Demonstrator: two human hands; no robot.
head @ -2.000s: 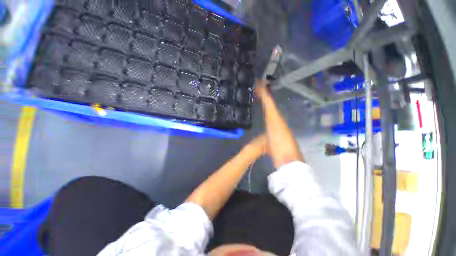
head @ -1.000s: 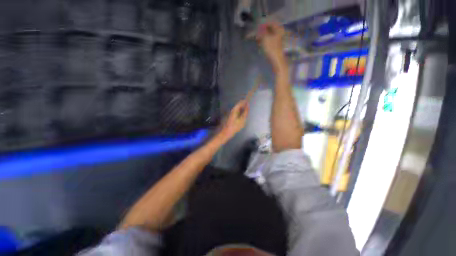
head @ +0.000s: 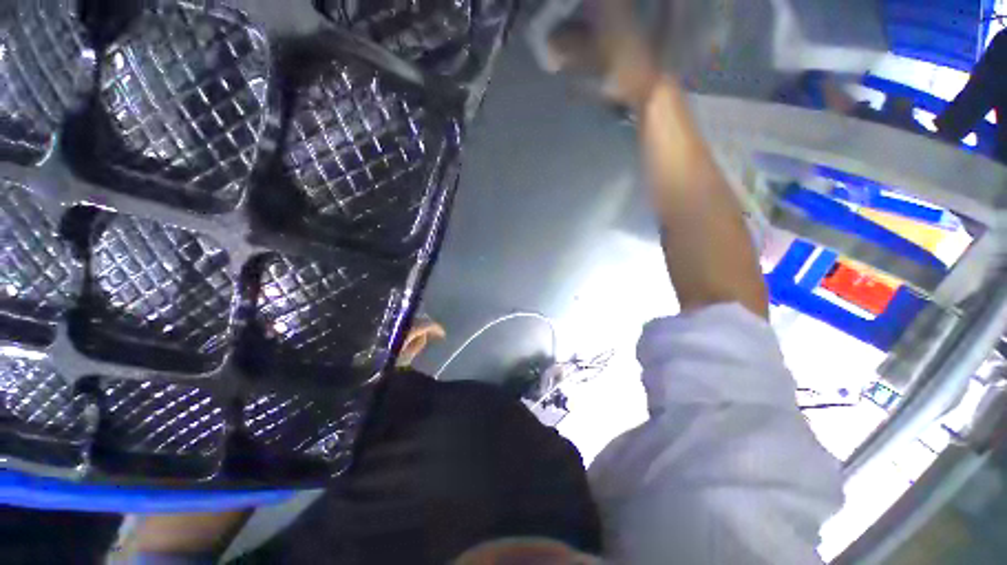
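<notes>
A large glossy black blister tray [head: 243, 237] with square, cross-hatched pockets fills the left side, very close to the camera. The pockets in view hold no parts. My right hand [head: 602, 55] is at the top centre, blurred and beyond the tray's right edge. A pale grey blur lies around it, and I cannot tell whether it holds anything. My left forearm shows below the tray at the lower left. Only a small part of my left hand [head: 422, 336] shows past the tray's right edge; the tray hides the rest.
A blue rim [head: 144, 493] runs under the tray's lower edge. A thin white cable [head: 508, 317] curves above the grey floor beside my dark-clothed leg. A grey frame [head: 872, 138] and blue bins with a red item [head: 861, 289] stand at the right. A dark sleeve shows at the upper right.
The tray appears much closer and now covers most of my left arm and hand. My right hand is higher in the picture. The wooden stick seen at my left hand is no longer visible.
</notes>
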